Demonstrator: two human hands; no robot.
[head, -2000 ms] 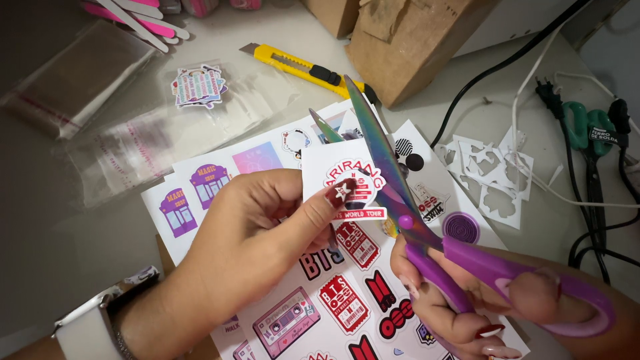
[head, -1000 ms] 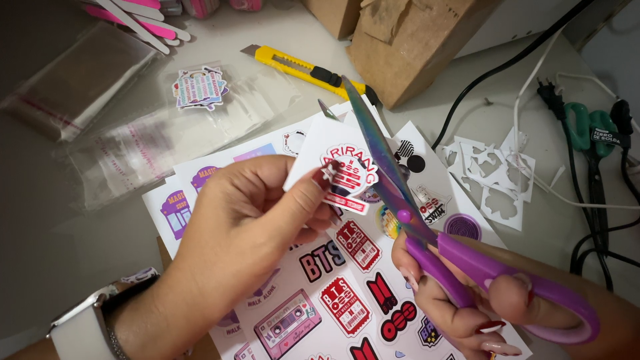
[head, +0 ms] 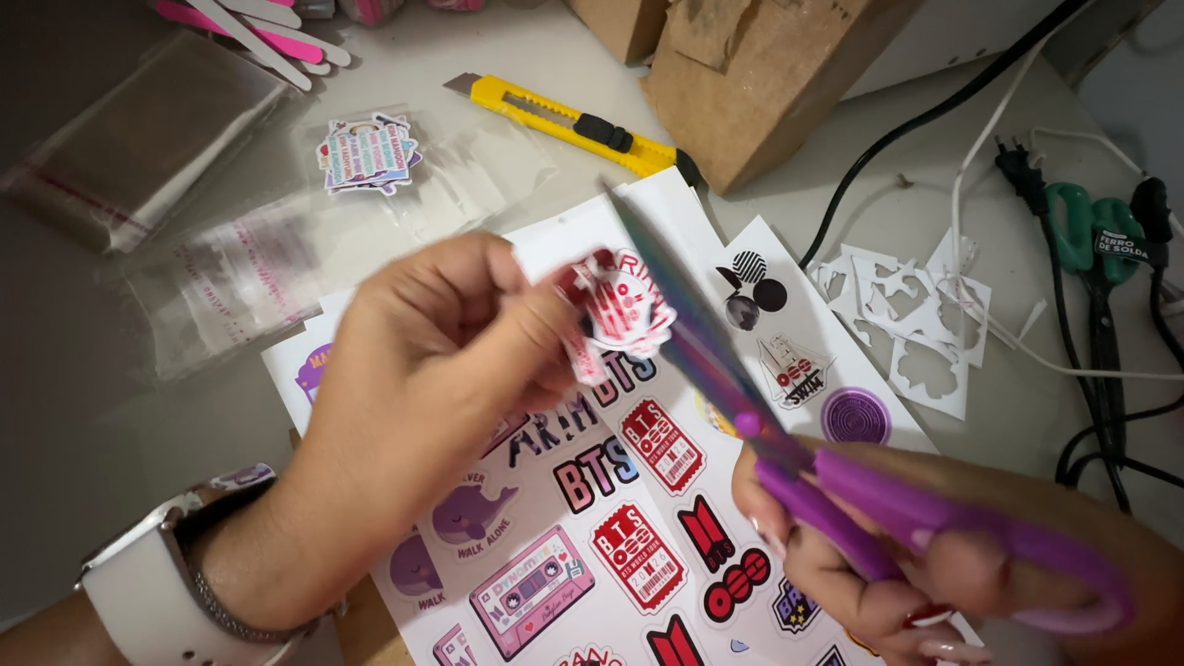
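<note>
My left hand [head: 435, 351], with a white-strapped watch at the wrist, pinches a partly cut paper sticker [head: 624, 305] with a red and white print; motion blurs it. My right hand [head: 860, 546] grips purple-handled scissors [head: 740, 407] with iridescent blades. The blades point up and left, close along the right edge of the sticker, and look nearly closed. Beneath both hands lie printed sticker sheets [head: 555, 499] with red tickets, a pink cassette, purple whales and lettering.
A yellow utility knife [head: 573, 125] lies behind the sheets, beside a cardboard box [head: 758, 83]. Cut stickers [head: 370, 153] rest on clear plastic bags [head: 250, 268] at left. Paper offcuts [head: 906, 314], black and white cables [head: 888, 139] and green-handled scissors [head: 1096, 231] are at right. Nail files [head: 259, 32] lie at upper left.
My left hand has turned the sticker, whose print now tilts and whose right edge shows a cut outline. The scissor blades, apart two seconds ago, are closer together.
</note>
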